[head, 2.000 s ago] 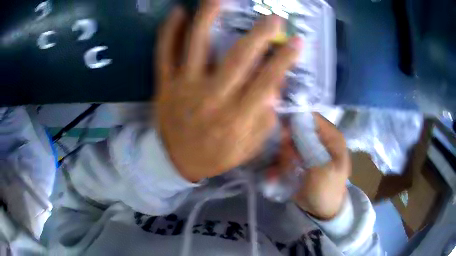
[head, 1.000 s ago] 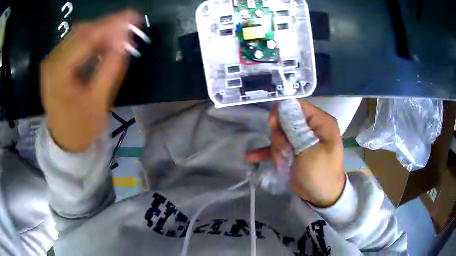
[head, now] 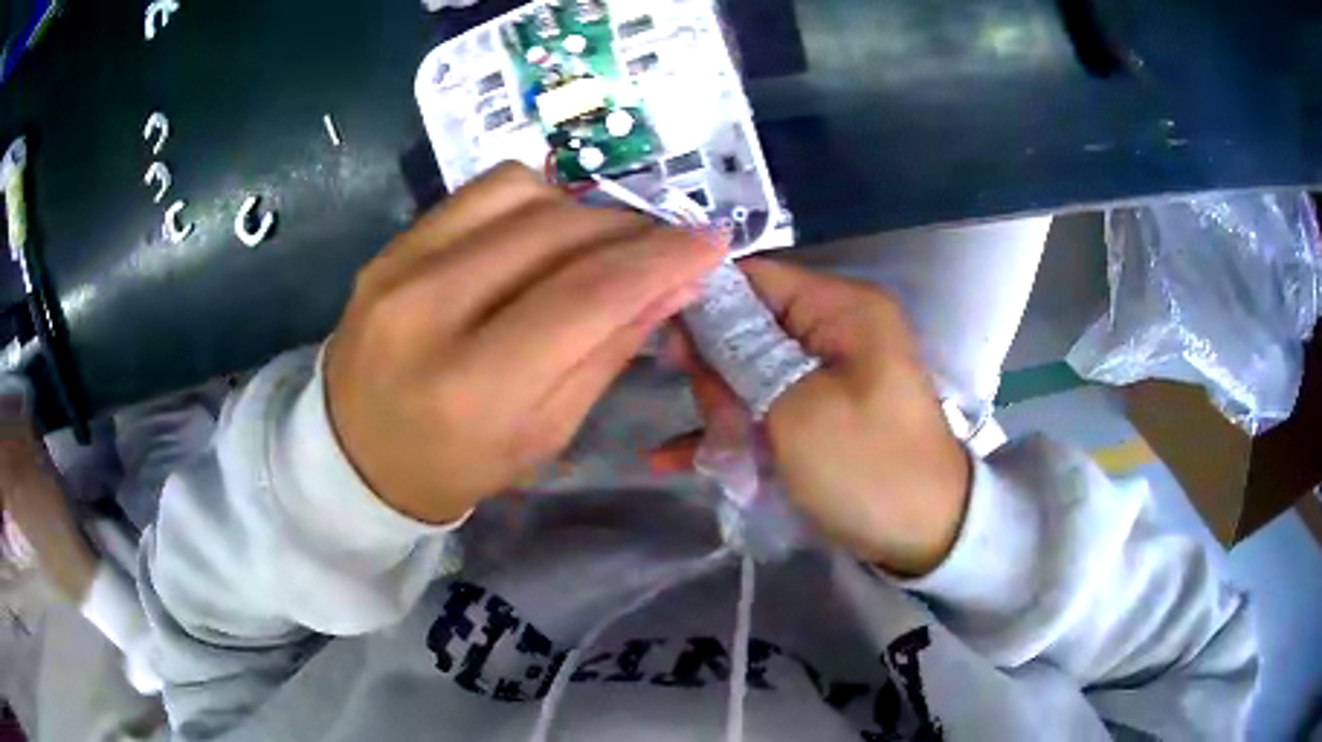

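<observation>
The white housing shell [head: 693, 87] lies open side up near the bench edge, tilted, with a green circuit board [head: 626, 138] inside. Thin white wires [head: 638, 197] run from the board to the near right corner. My left hand [head: 479, 326] reaches over the near edge, its fingertips pinched together at that corner; what is between them is hidden. My right hand [head: 855, 420], with a grey-white finger wrap [head: 747, 341], is closed around the bagged power cord [head: 737, 478] just below the corner. Small white C-shaped clips [head: 254, 221] lie left of the shell.
The dark green bench mat [head: 928, 131] has dark blocks beside the shell. A clear plastic bag [head: 1211, 312] hangs at the right edge above a cardboard box [head: 1196, 435]. Part of another person's arm [head: 51, 522] shows at far left. A black rod-like thing lies at the left.
My left hand has moved from the loose clips to the shell's near right corner. The view has shifted, so the shell appears farther left and tilted. My right hand still holds the bagged cord.
</observation>
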